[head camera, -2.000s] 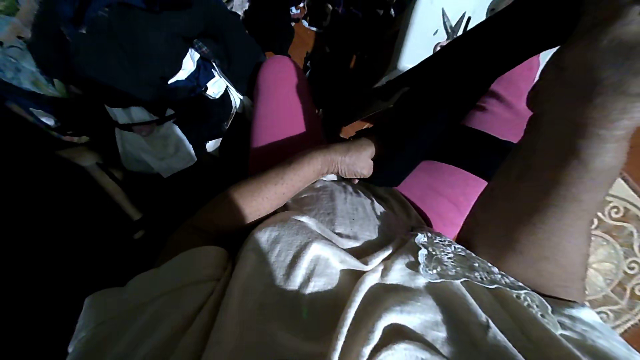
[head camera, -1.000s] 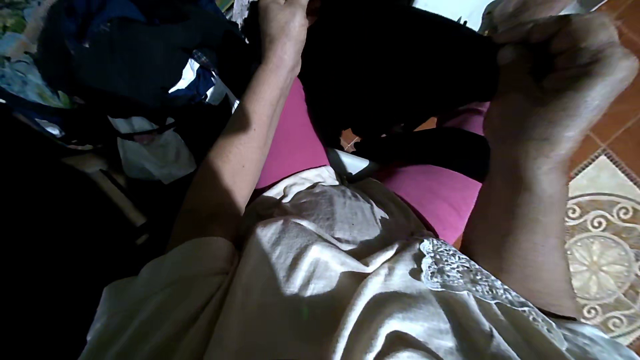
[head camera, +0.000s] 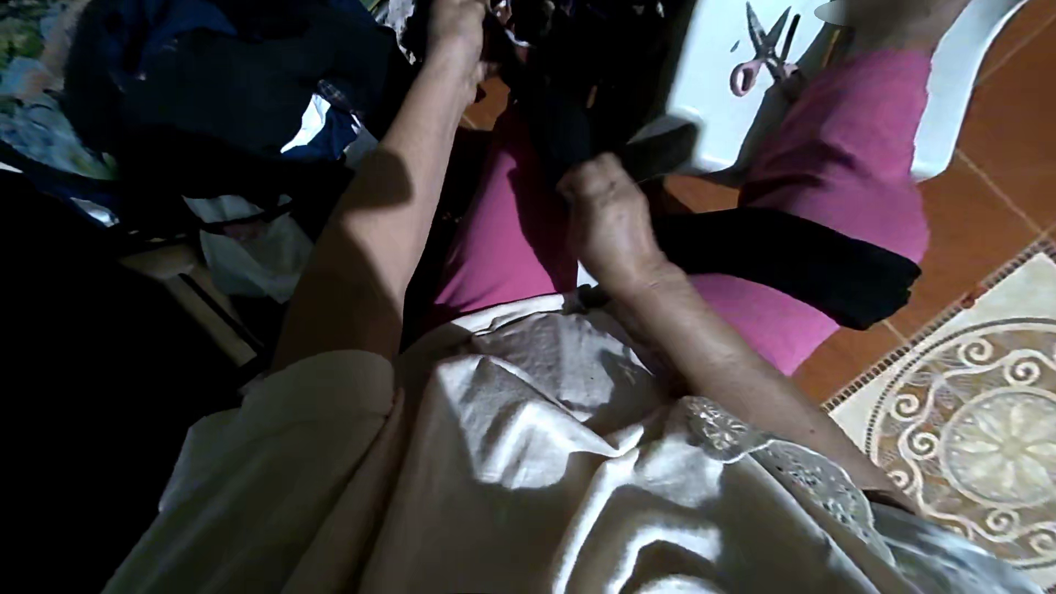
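Dark black cloth (head camera: 561, 124) runs between my two hands. My left hand (head camera: 458, 33) is at the top, left of centre, closed at the cloth's far part; its fingertips are partly hidden in shadow. Over the lap, between the pink-clad thighs, my right hand (head camera: 610, 219) is closed on the near end of the cloth. A separate-looking black strip of fabric (head camera: 792, 256) lies across the right thigh. Scissors with pink handles (head camera: 767, 58) rest with their blades apart on a white plastic surface (head camera: 709, 107), beyond my right hand.
Dark clothes (head camera: 223, 91) are heaped at upper left, with a pale cloth (head camera: 256, 256) and a wooden piece (head camera: 206, 313) below them. A bare lower leg (head camera: 899, 25) rests by the white surface. Patterned tile (head camera: 1006, 437) covers the floor at right.
My right hand has come from the upper right down to the lap. The black cloth, spread wide one second ago, is now bunched narrower. My left hand moved from the lap to the top of view.
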